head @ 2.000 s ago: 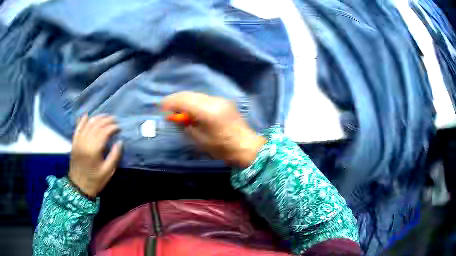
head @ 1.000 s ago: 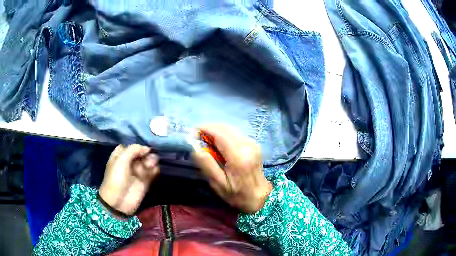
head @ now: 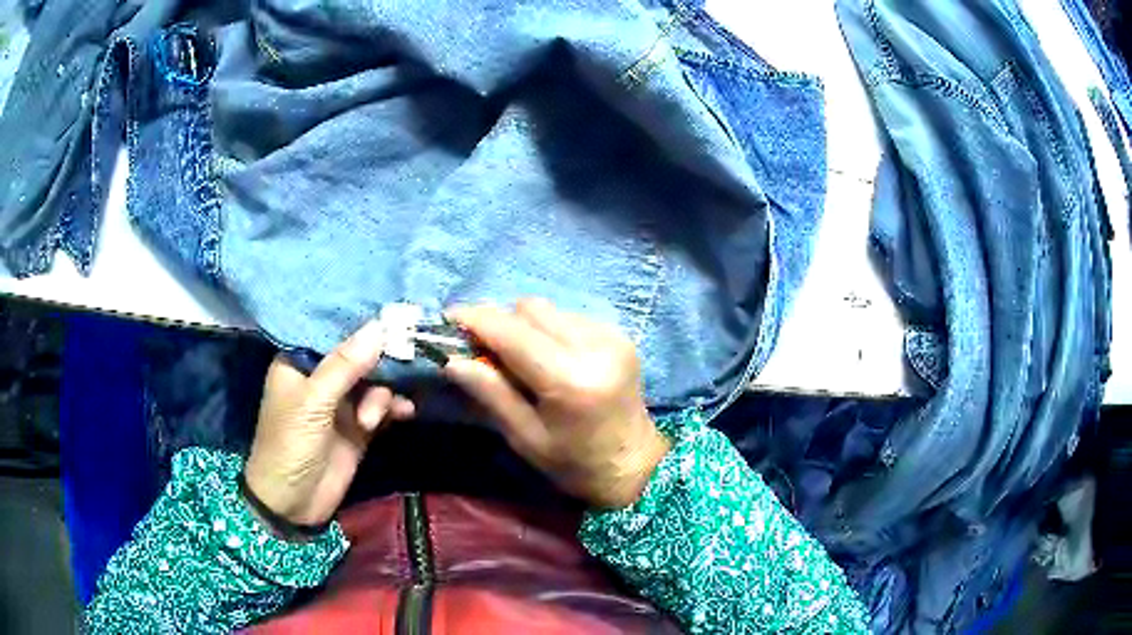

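The denim shirt (head: 521,236) lies spread in front of me, its near edge at the table's front edge. My left hand (head: 325,428) pinches the small white label (head: 401,333) between thumb and finger at that edge. My right hand (head: 559,397) holds the thread snips (head: 449,344), with the silvery blades at the label's right side. Most of the orange handle is hidden in the fingers. Whether the blades touch a thread cannot be told.
A garment pile (head: 981,248) lies at the right and hangs over the edge of the white table (head: 832,323). More denim (head: 50,149) lies at the far left. A blue bin (head: 99,434) shows below the table at left.
My left hand has moved up and taken hold of the label, which lay free before. The snips have moved left to the label. Earlier, both hands moved in toward the shirt's near edge.
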